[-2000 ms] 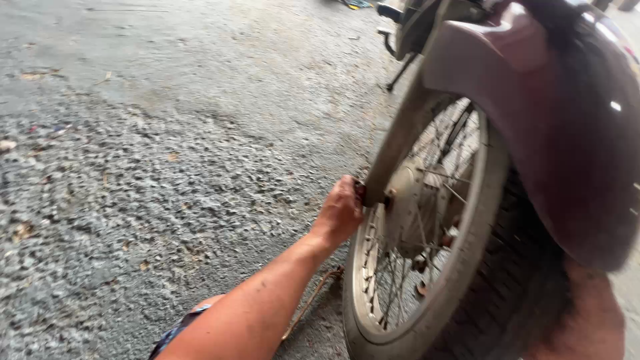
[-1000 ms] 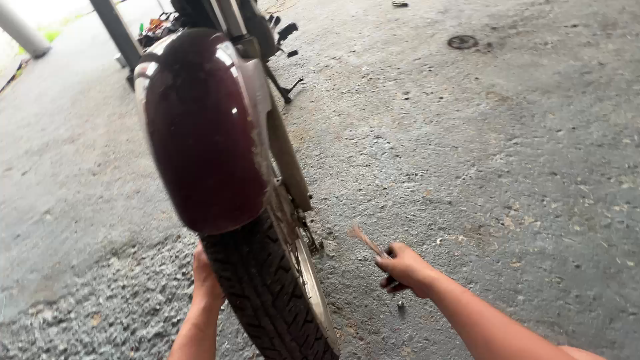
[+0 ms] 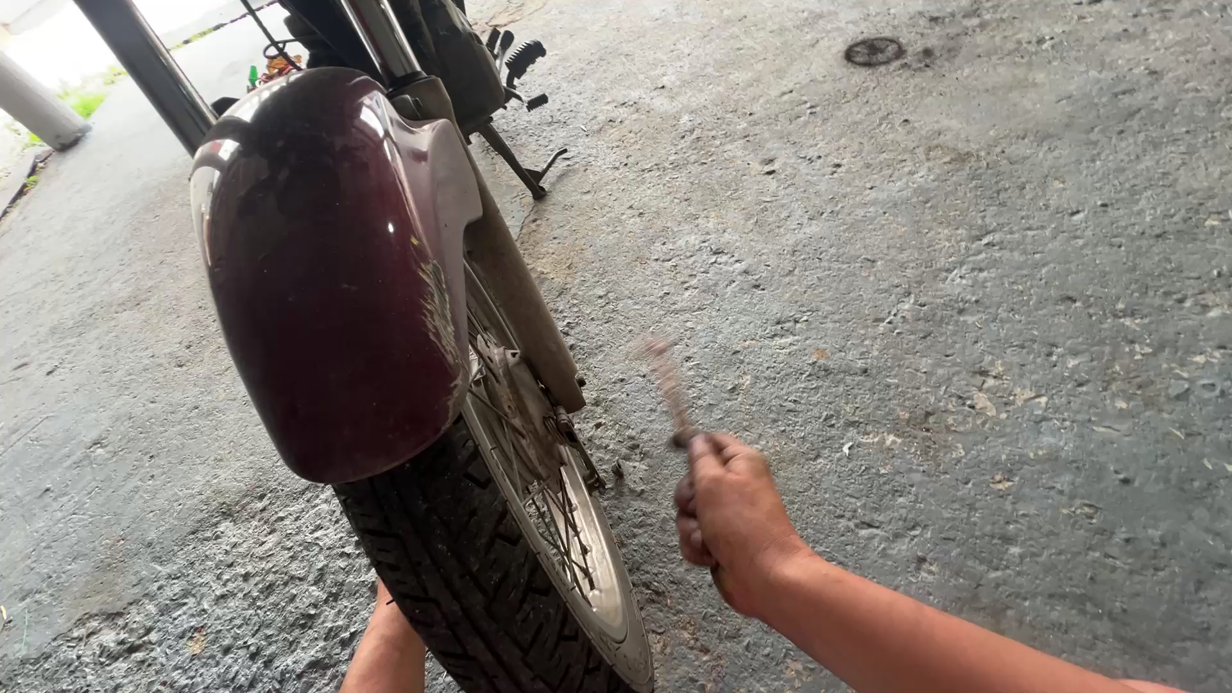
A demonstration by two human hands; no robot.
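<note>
A motorcycle's front wheel stands before me, its black treaded tyre (image 3: 472, 568) under a scratched maroon fender (image 3: 308, 279). Spokes and a metal rim (image 3: 577, 549) show on its right side, beside the fork leg (image 3: 525, 298). My right hand (image 3: 736, 510), to the right of the wheel, is closed around a slim tool (image 3: 669, 390), blurred, that looks like a wrench; it points up and touches nothing. My left hand (image 3: 385, 597) is at the tyre's left side; its fingers are hidden behind the tyre, so its grip cannot be told.
Behind the fender are the footpeg (image 3: 526, 60) and kickstand (image 3: 534, 178). A dark round part (image 3: 874, 51) lies on the rough concrete floor (image 3: 924, 318) at the upper right. A pale post (image 3: 38, 106) stands at the far left.
The view has swung from the wheel's side to its front. One second ago my right hand held the tool lower beside the wheel; the left hand was at the tyre then too.
</note>
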